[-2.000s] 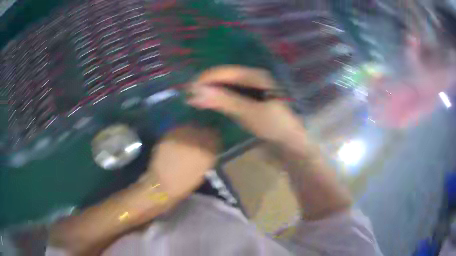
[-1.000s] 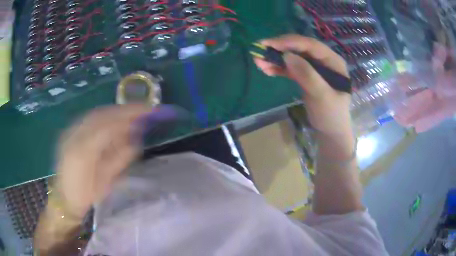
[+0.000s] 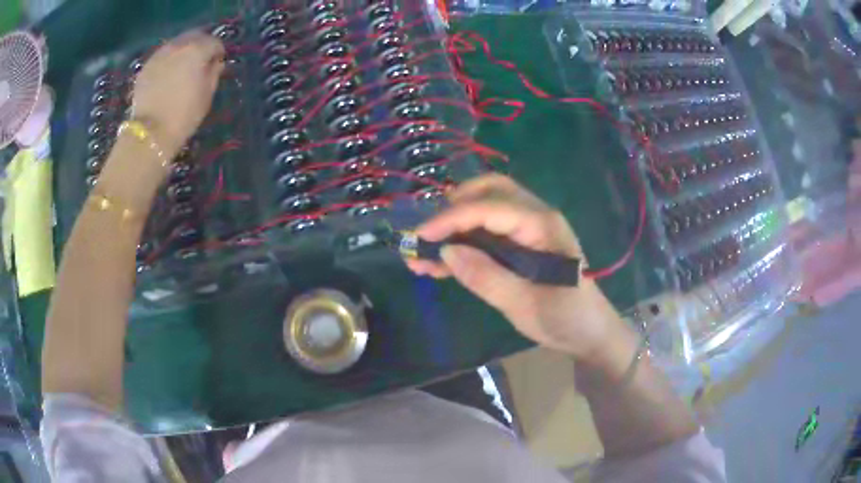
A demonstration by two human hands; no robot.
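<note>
My right hand (image 3: 514, 259) grips the black test probe (image 3: 510, 257) above the tray's near edge, its metal tips pointing left and a red cable curving from its rear. My left hand (image 3: 179, 85) reaches over the far left part of the blister tray (image 3: 250, 259); its fingertips are at the pockets, and I cannot tell if they hold a component. The tray holds rows of shiny round wired components (image 3: 354, 146) with thin red leads. The round silver-gold test fixture (image 3: 326, 331) lies on the green mat with a pale centre; neither hand touches it.
A second filled blister tray (image 3: 699, 141) lies at the right. A pink fan (image 3: 19, 85) and a yellow strip (image 3: 33, 226) are at the left edge. A cardboard box (image 3: 552, 406) is below the bench edge. Blue tape runs on the green mat (image 3: 203, 363).
My left hand has moved from beside the fixture up to the tray's far left part. My right hand still holds the probe, now lower in view. The view has shifted, showing more of the trays.
</note>
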